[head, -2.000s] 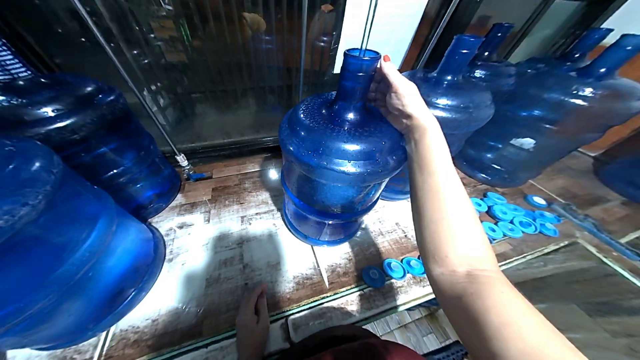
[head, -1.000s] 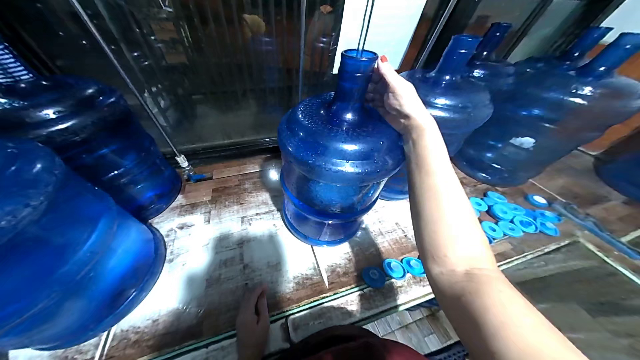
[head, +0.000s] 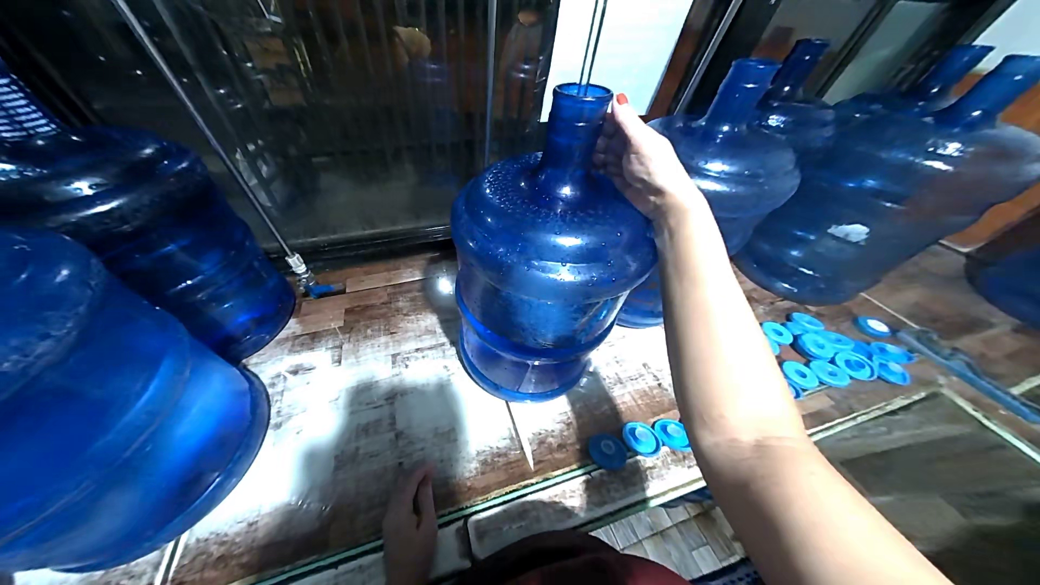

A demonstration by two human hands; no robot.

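Observation:
A blue plastic water jug (head: 552, 268) stands upright on the wood-patterned tile ledge, with droplets on its shoulder. A thin double metal rod or tube (head: 595, 45) reaches down to its open mouth. My right hand (head: 638, 158) rests against the right side of the jug's neck, thumb up near the rim; its other fingers are partly hidden behind the neck, so how firmly they grip cannot be seen. My left hand (head: 413, 520) is low at the ledge's front edge, seen edge-on, apart from the jug. Several blue caps (head: 642, 439) lie by the front edge, partly behind my right forearm.
Large blue jugs (head: 122, 455) stand at the left, and several more (head: 861, 195) at the right. More blue caps (head: 829, 345) lie scattered at the right beside a dark bar (head: 967, 374). Behind is a dark glass panel (head: 374, 122); a thin metal rod (head: 203, 138) slants down to a blue-handled valve (head: 317, 286).

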